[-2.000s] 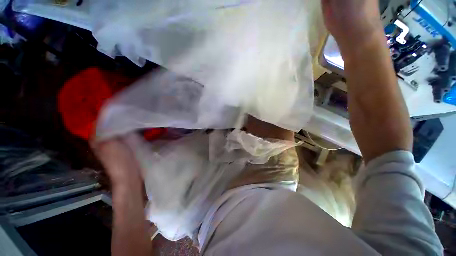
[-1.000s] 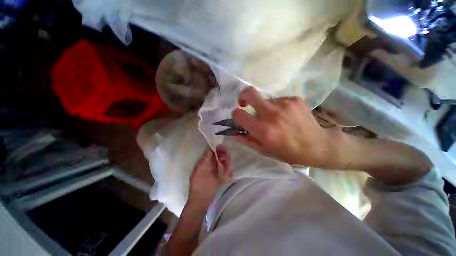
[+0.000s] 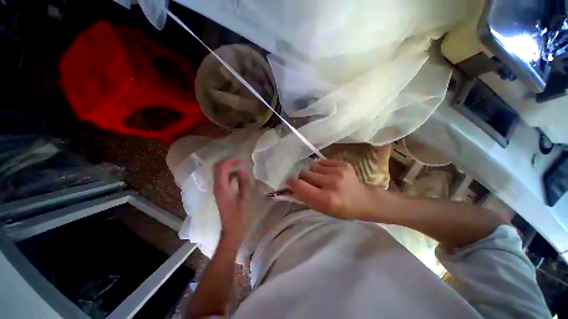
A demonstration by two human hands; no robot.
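Sheer cream-white fabric (image 3: 373, 106) spreads over the table and hangs over its edge toward my lap. A narrow white strip (image 3: 240, 80) runs taut from the upper left down to my right hand. My right hand (image 3: 330, 190) is closed on the snips (image 3: 278, 193), whose dark tips point left; the strip ends at its fingers. My left hand (image 3: 230, 180) is raised over the lap fabric, blurred, with fingers curled and apart and nothing visible in it. More white fabric (image 3: 202, 205) lies below and left of my left hand.
A round bin (image 3: 235, 87) with scraps stands below the table edge. A red plastic stool (image 3: 118, 81) is on the floor at the left. A grey-white frame (image 3: 149, 215) stands at the lower left. The machine's bright metal plate (image 3: 520, 43) is at the upper right.
My left hand has let go of the fabric edge and moved up and left. My right hand has lowered slightly, the snips now pointing out low from it. The taut white strip now shows.
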